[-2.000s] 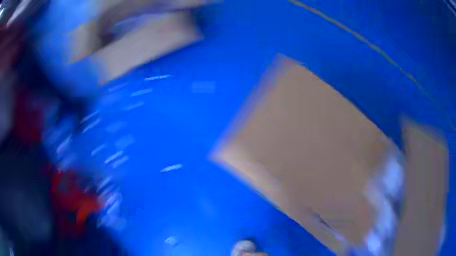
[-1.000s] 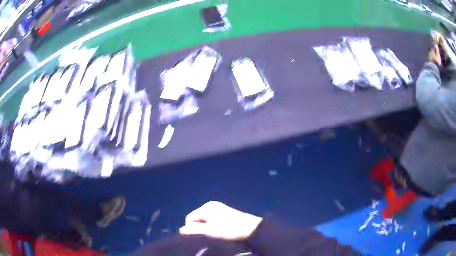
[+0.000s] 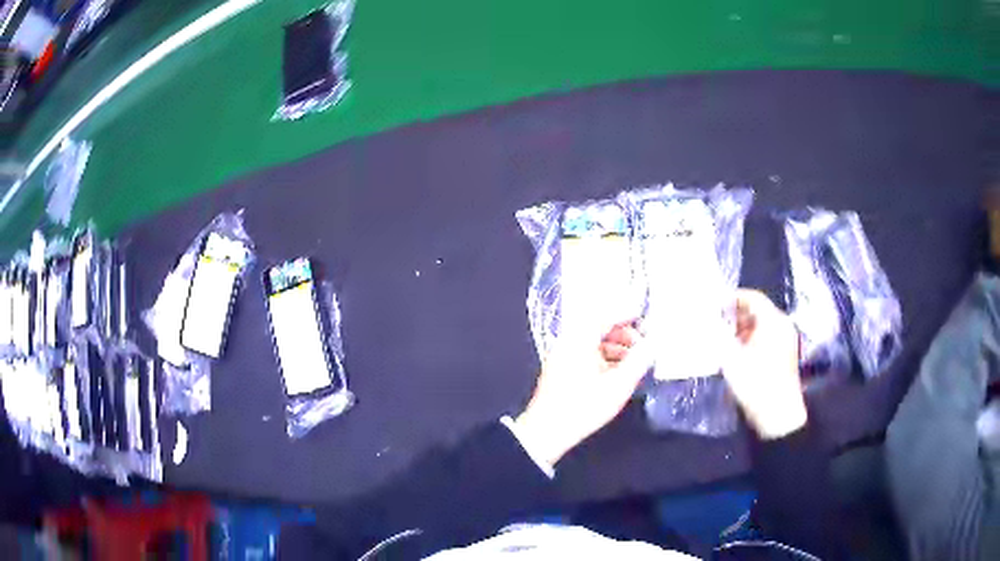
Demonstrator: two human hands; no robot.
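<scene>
Two bagged battery packs lie side by side on the dark bench, silver-white with a green end and a yellow band on the left one (image 3: 595, 268). The right one (image 3: 680, 274) is between my hands. My left hand (image 3: 587, 384) grips its lower left edge, overlapping the lower part of the left pack. My right hand (image 3: 762, 356) grips its lower right edge, fingers curled. Both hands are bare and overexposed, so the fingertips are partly unclear.
More bagged units (image 3: 842, 290) lie to the right, near another person's grey sleeve (image 3: 949, 405). Two bagged packs (image 3: 298, 340) lie left of centre, with a dense pile (image 3: 82, 351) at far left. A dark bagged unit (image 3: 310, 57) lies on the green belt (image 3: 493, 49).
The view has moved in over the right part of the bench. Both hands are now at the bagged packs; one second ago only one hand showed, low in front of the bench.
</scene>
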